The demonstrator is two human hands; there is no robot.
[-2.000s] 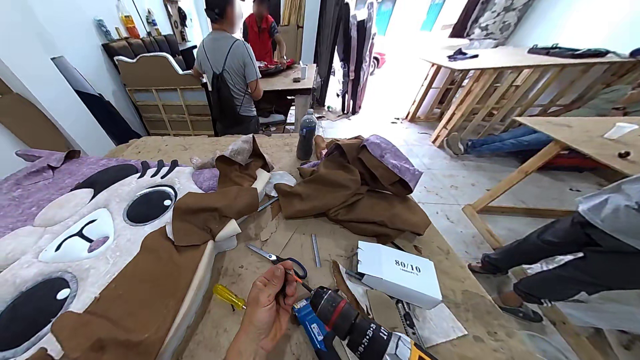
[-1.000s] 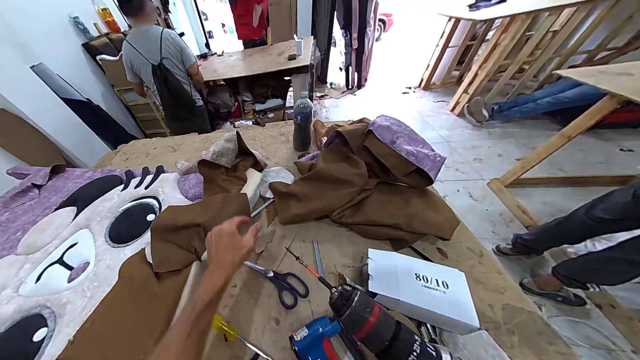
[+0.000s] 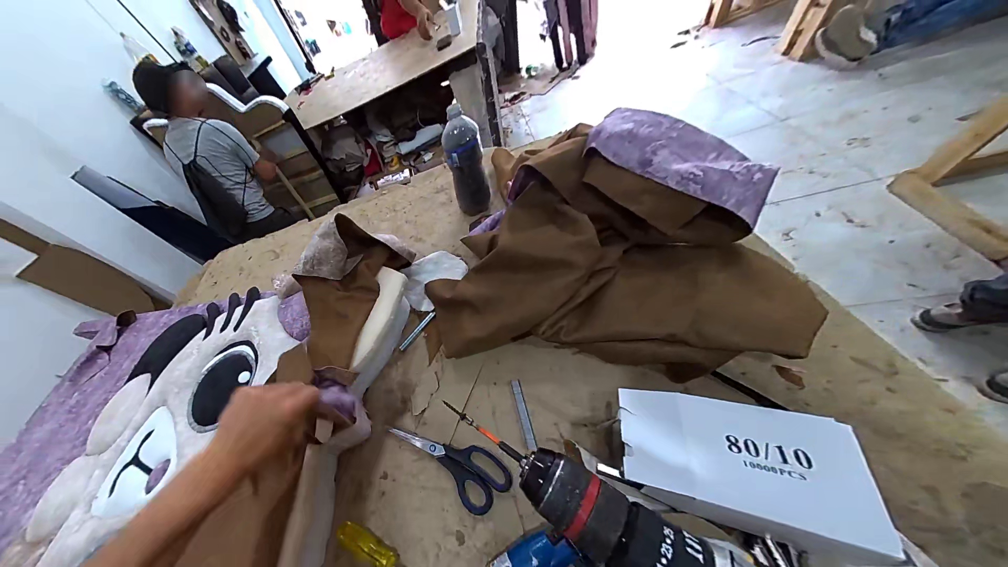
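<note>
My left hand (image 3: 276, 417) is closed on a fold of brown fabric with purple plush (image 3: 339, 400), at the foam edge of a padded panel with a cartoon animal face (image 3: 153, 441). Right of it lie black-handled scissors (image 3: 461, 465), blades apart a little. A drill (image 3: 583, 504) with a long bit points up-left beside them; its rear is cut off by the frame. A yellow screwdriver handle (image 3: 366, 543) lies at the bottom, near a blue tool (image 3: 539, 551). Brown fabric with a purple plush edge (image 3: 630, 291) is heaped beyond. My right hand is out of view.
A white box (image 3: 756, 465) bearing print sits on the worktable at right. A metal strip (image 3: 522, 413) lies left of it. A plastic bottle with dark contents (image 3: 465, 161) stands at the far edge. One person (image 3: 224, 165) sits beyond; another is at a back table (image 3: 386, 71).
My left hand has moved from beside the scissors to the panel's edge and closed on the fabric there. The view has swung and drawn nearer to the table.
</note>
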